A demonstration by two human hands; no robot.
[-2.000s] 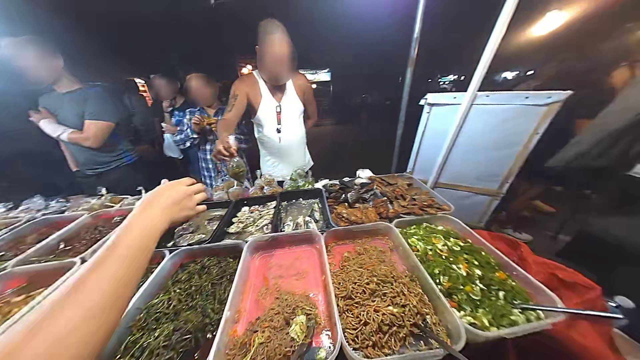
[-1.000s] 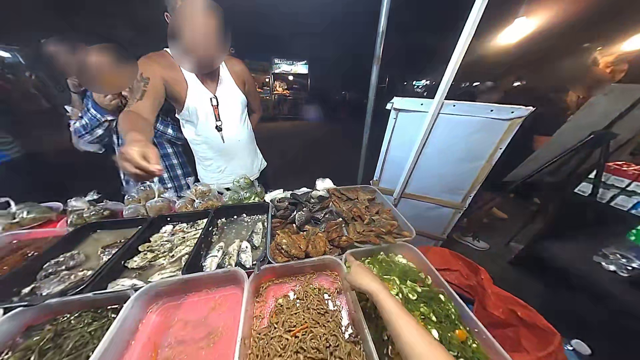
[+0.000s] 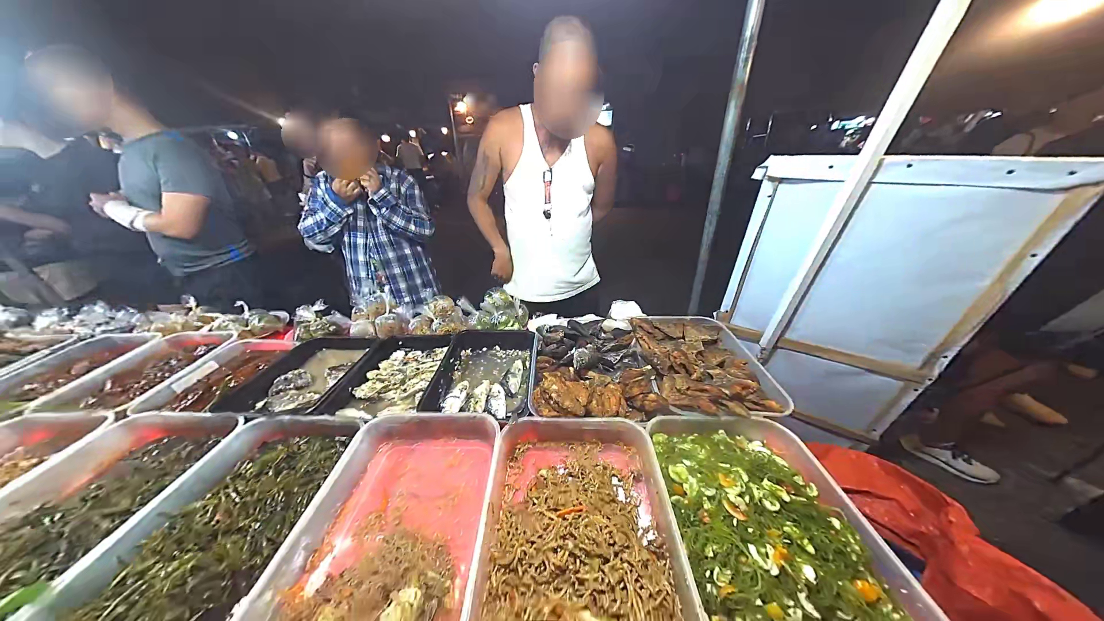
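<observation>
Neither of my hands shows in the head view. Closest to me are plastic trays of food: a green vegetable salad with white and orange pieces (image 3: 768, 526) on the right, brown noodles (image 3: 578, 535) beside it, then a tray with a bare pink bottom (image 3: 423, 483) and a small heap of noodles. Dark leafy greens (image 3: 216, 517) fill a tray to the left. Behind them, black trays hold fish in liquid (image 3: 487, 379) and pale fish pieces (image 3: 401, 375). A metal tray of browned fried fish (image 3: 699, 362) lies at the back right.
Tied plastic bags of food (image 3: 440, 315) line the back edge. Across the stall stand a person in a white tank top (image 3: 552, 207), a person in a plaid shirt (image 3: 371, 233) and others at left. A metal pole (image 3: 729, 155), a white framed panel (image 3: 906, 267) and red plastic sheeting (image 3: 957, 535) are at right.
My hand, over the salad tray one second ago, is out of view. The person in the white tank top has lowered the arm that reached toward the bags. The view has shifted.
</observation>
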